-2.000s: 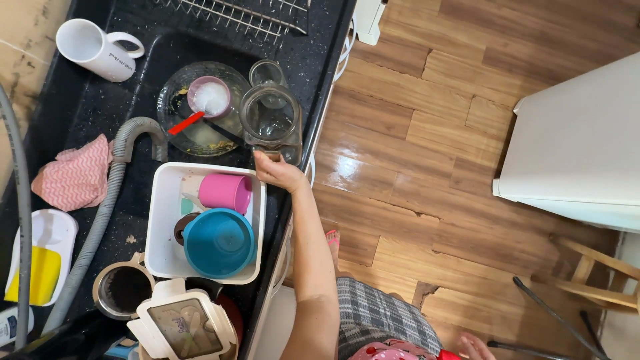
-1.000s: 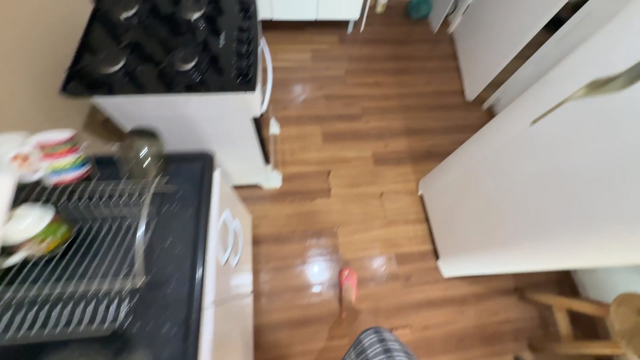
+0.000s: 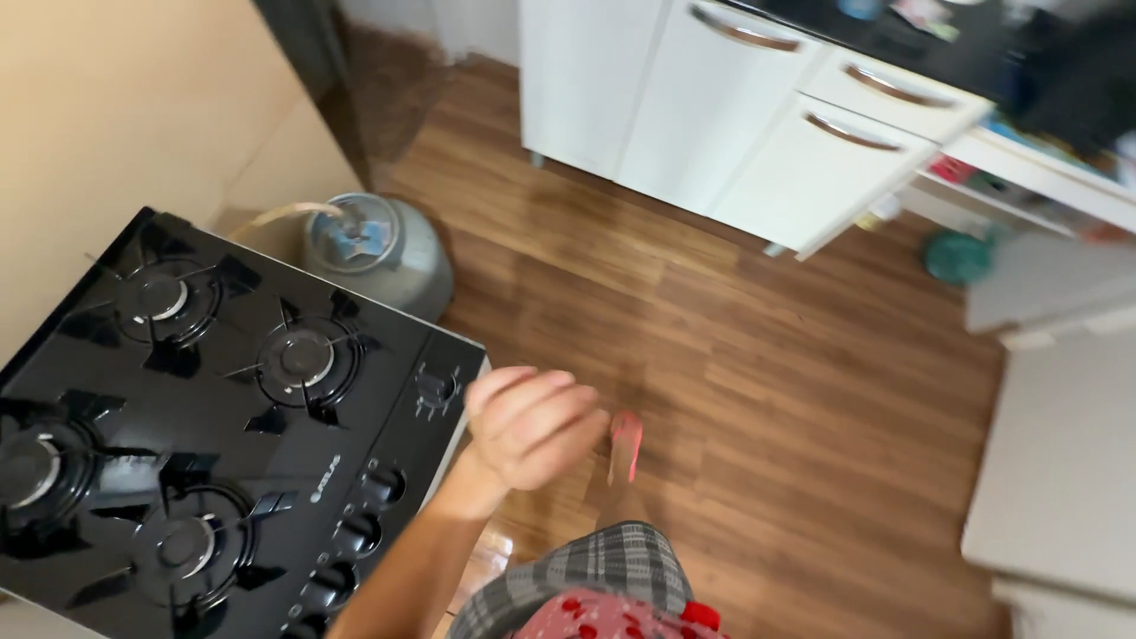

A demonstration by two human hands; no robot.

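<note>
My left hand [image 3: 535, 428] is raised beside the front right edge of a black glass gas cooktop [image 3: 293, 453], over the wooden floor. Its fingers are curled together, the back of the hand faces up, and nothing shows in it; the palm side is hidden. Closest to the hand is a control knob [image 3: 437, 387] near the cooktop's far corner. More black knobs [image 3: 383, 485] line the same edge. Round burners [image 3: 306, 357] with black pan supports cover the rest of the top. My right hand is out of view.
A grey gas cylinder [image 3: 417, 266] with a hose stands behind the cooktop. White cabinets [image 3: 692, 115] with metal handles face it under a dark counter. A teal round object [image 3: 958, 257] lies by them, and a white appliance or cabinet [image 3: 1056, 444] borders the right side.
Two seconds ago my left hand was at a glass jar beside a white basin on the sink counter. The view has since moved from the sink to the cooktop.
</note>
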